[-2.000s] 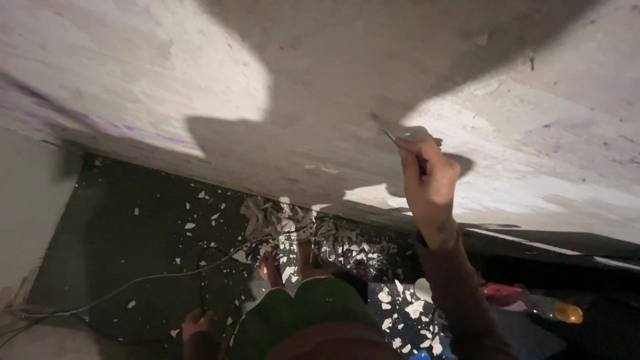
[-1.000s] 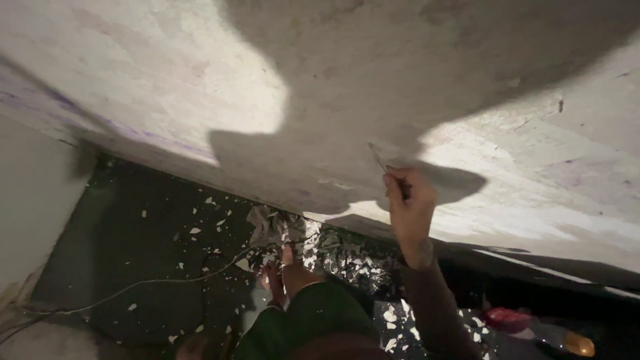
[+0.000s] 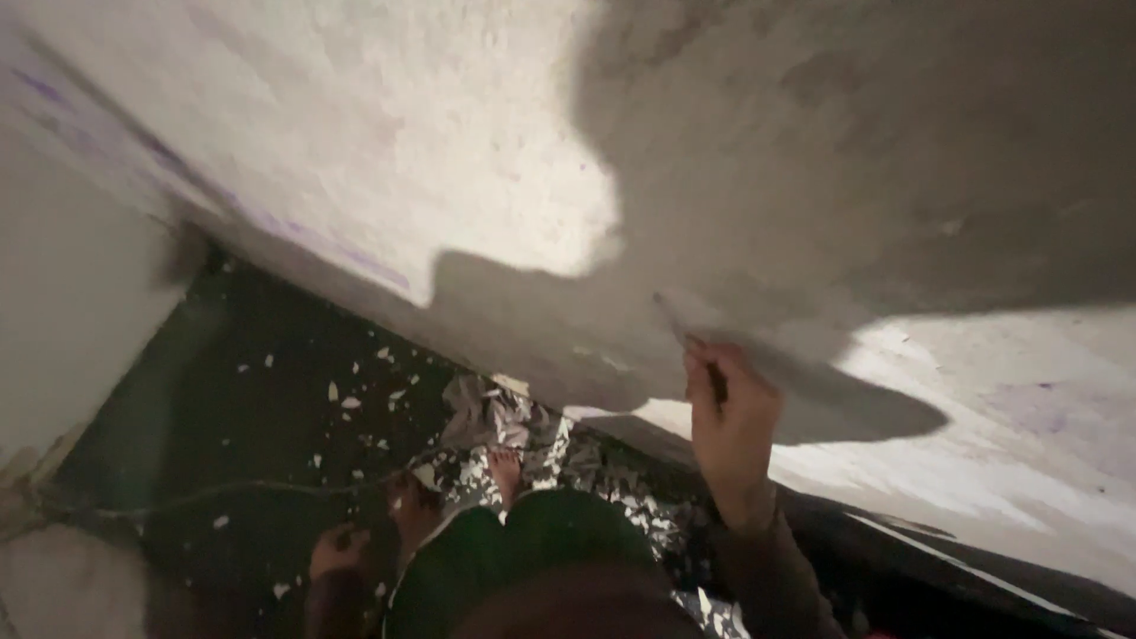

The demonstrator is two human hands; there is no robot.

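Observation:
My right hand (image 3: 732, 417) holds a thin tool, seemingly a scraper (image 3: 672, 318), between thumb and fingers. The tool's tip is at the bare, patchy grey-white wall (image 3: 524, 115), within my shadow; whether it touches is hard to tell. Its exact kind is blurred. Low at the left of the view hangs my left hand (image 3: 339, 550), over the dark floor, fingers slightly curled, with nothing visible in it. Purple paint traces (image 3: 337, 253) run along the wall's left lower part.
Pale flakes (image 3: 351, 402) litter the dark floor (image 3: 257, 399), thickest around my bare feet (image 3: 504, 470). Crumpled sheeting (image 3: 470, 413) lies by the wall's base. A cable (image 3: 257, 485) crosses the floor at the left. Another wall (image 3: 71, 293) meets this one at the corner.
My right hand has moved lower along the wall since the oldest frame, the tool still in it. My left hand, barely visible one second ago, shows clearly again. The view has shifted somewhat.

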